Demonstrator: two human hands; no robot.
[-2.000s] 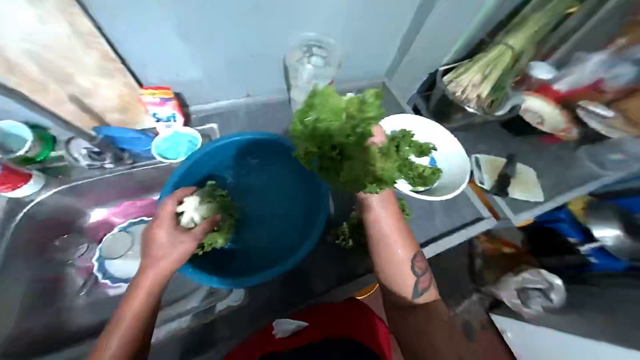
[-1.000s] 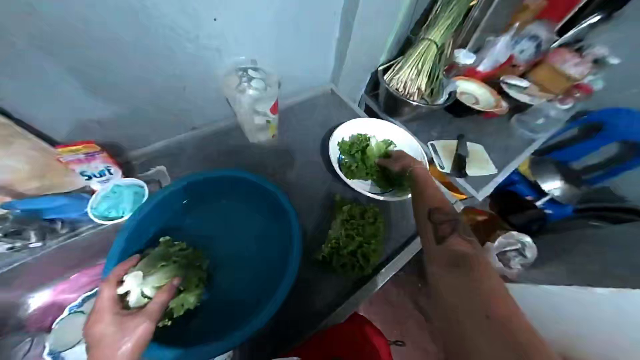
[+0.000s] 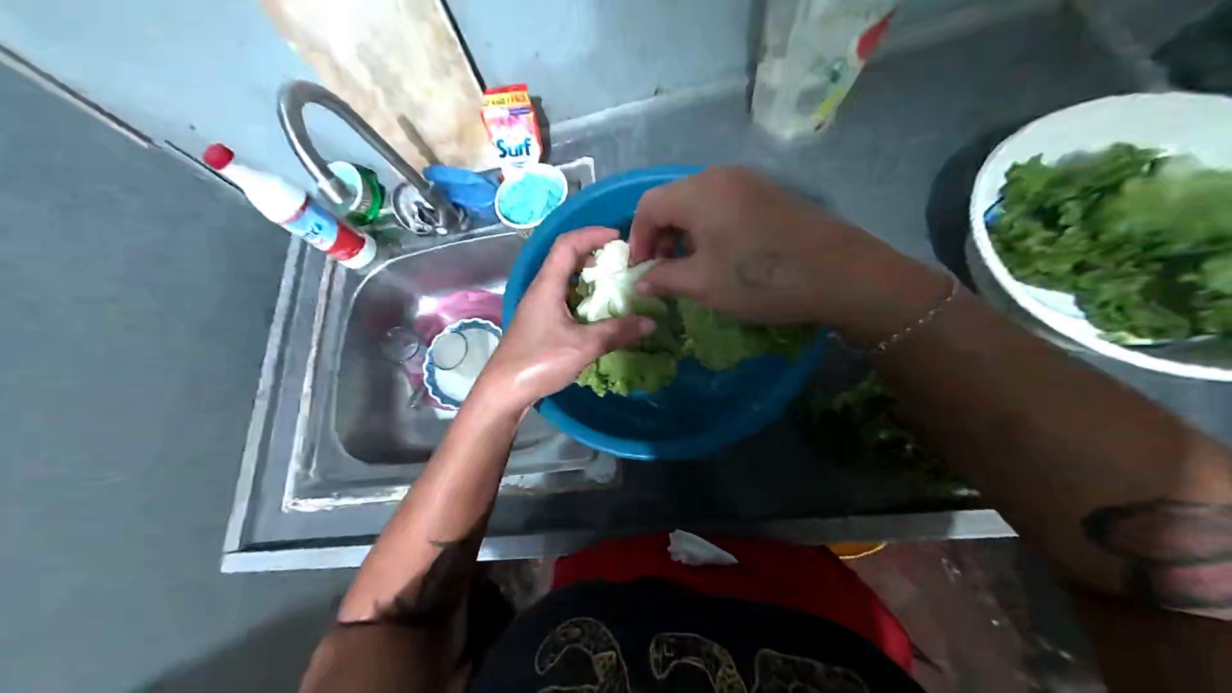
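My left hand [image 3: 563, 322] holds a head of leafy lettuce [image 3: 608, 284], its white stem end facing up, over a blue plastic basin [image 3: 664, 445]. The fingers of my right hand [image 3: 712, 245] pinch a pale leaf base at that stem end. Green leaves hang below both hands inside the basin. To the right, a white bowl [image 3: 1001, 159] holds loose, curly lettuce leaves [image 3: 1107, 241]. More dark green leaves [image 3: 871, 419] lie on the counter under my right forearm, partly hidden by it.
Left of the basin is a steel sink [image 3: 371, 423] with a scalloped plate [image 3: 438, 385] and a glass. Behind it stand a curved faucet [image 3: 332, 106], a white bottle with a red cap [image 3: 289, 207], a Surf detergent packet [image 3: 512, 125] and a tub of blue paste [image 3: 531, 197]. A clear plastic container [image 3: 813, 72] stands behind.
My right hand has moved from the white bowl to the lettuce head in my left hand and now grips a leaf base. The view has swung left towards the sink.
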